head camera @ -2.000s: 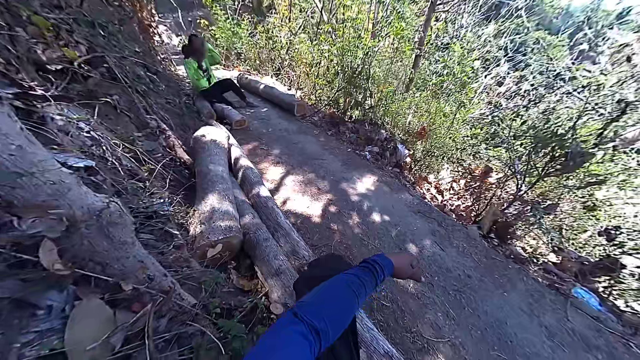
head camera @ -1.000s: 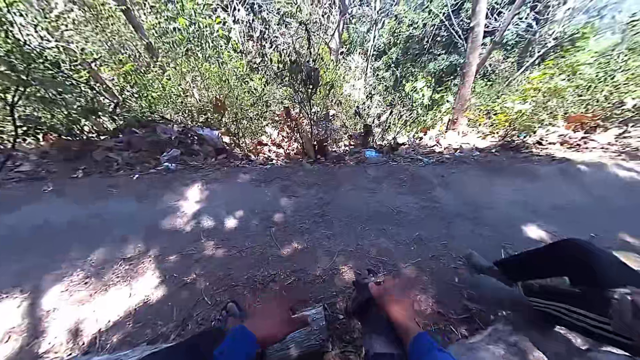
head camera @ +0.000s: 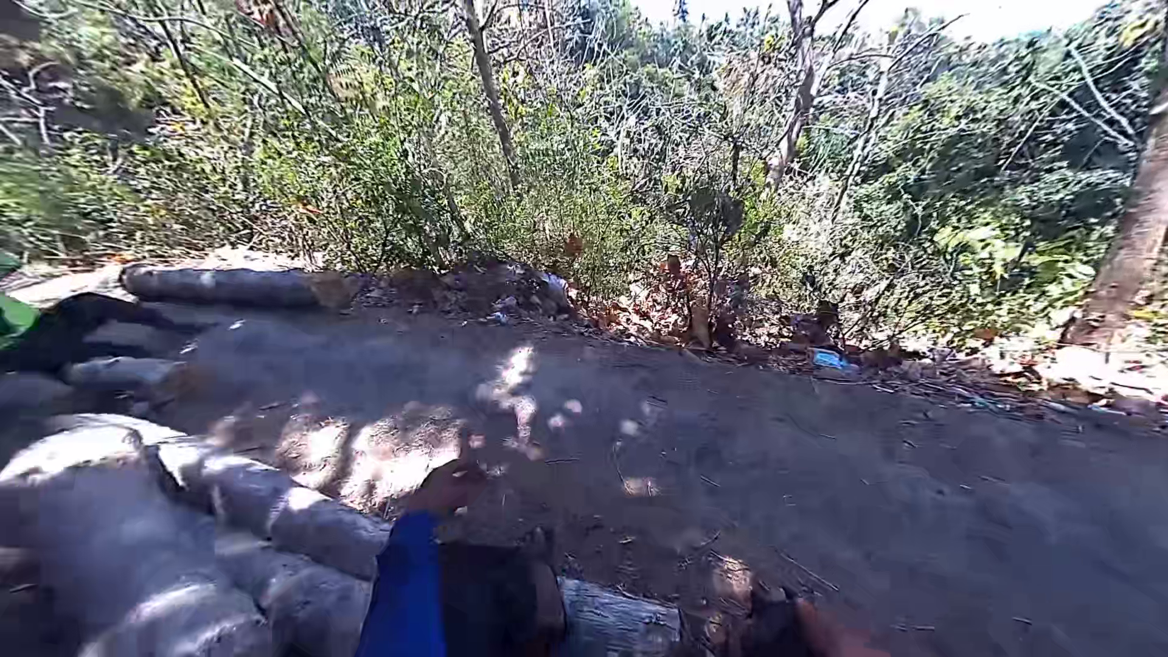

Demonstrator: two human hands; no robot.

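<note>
My left hand (head camera: 447, 485), below a blue sleeve, hangs over the dirt path beside the cut logs; it is blurred, and I cannot tell how its fingers stand. At the bottom edge, right of centre, my right hand (head camera: 826, 630) shows only in part and blurred, close to a dark shoe or knee (head camera: 771, 620). Between my legs lies the end of a log (head camera: 620, 616). To the left several thick logs (head camera: 319, 534) lie side by side, close to my left arm.
A dirt path (head camera: 912, 493) crosses the view. Another log (head camera: 228, 286) lies along its far side, near a person in green and black (head camera: 55, 328) at the left edge. Shrubs, a tree trunk (head camera: 1127, 246), dry leaves and blue litter (head camera: 830, 359) line the far edge.
The view has swung left since one second ago. My left hand has moved out from beside the log end over the path. The neighbouring person's legs on the right have left the view.
</note>
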